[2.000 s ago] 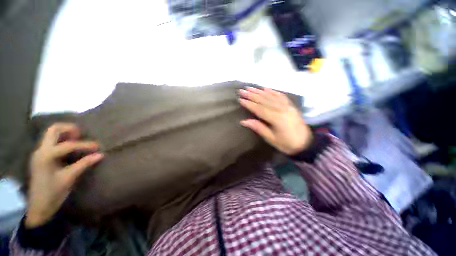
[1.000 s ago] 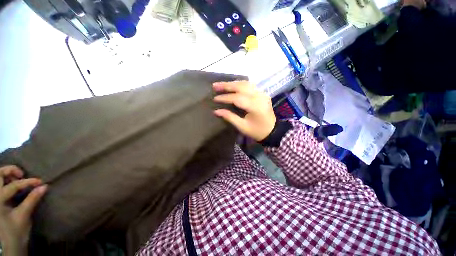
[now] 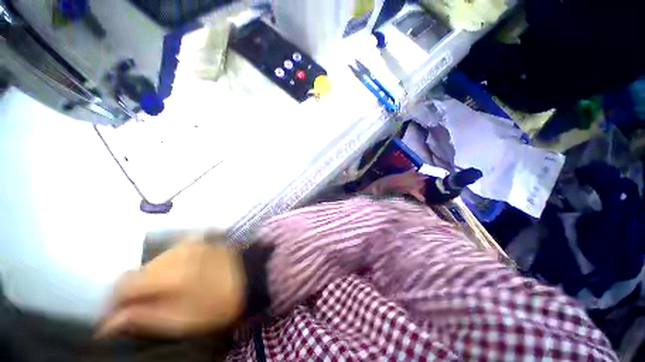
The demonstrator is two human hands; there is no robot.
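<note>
My right hand [image 3: 180, 288] is at the lower left, blurred, fingers pointing left, over dark olive-brown cloth [image 3: 42, 332] along the bottom left edge. Blur hides whether the fingers grip the cloth. My left hand is not in view. The white sewing machine bed [image 3: 233, 141] lies in front of me. The machine head with the needle area [image 3: 124, 106] is at the upper left, with a round blue piece [image 3: 151, 104] beside it.
A black smartphone [image 3: 272, 56] with a yellow charm [image 3: 322, 86] lies on the table. Blue-handled snips [image 3: 376, 88] lie near the ruler-marked front edge [image 3: 304, 177]. Pale scrap [image 3: 495, 152] sits below at right. Pale labels [image 3: 212, 53] lie behind the needle area.
My right hand has moved from the table front to the lower left. The cloth has moved down and left, uncovering the machine bed. My left hand has left the picture. The view has shifted.
</note>
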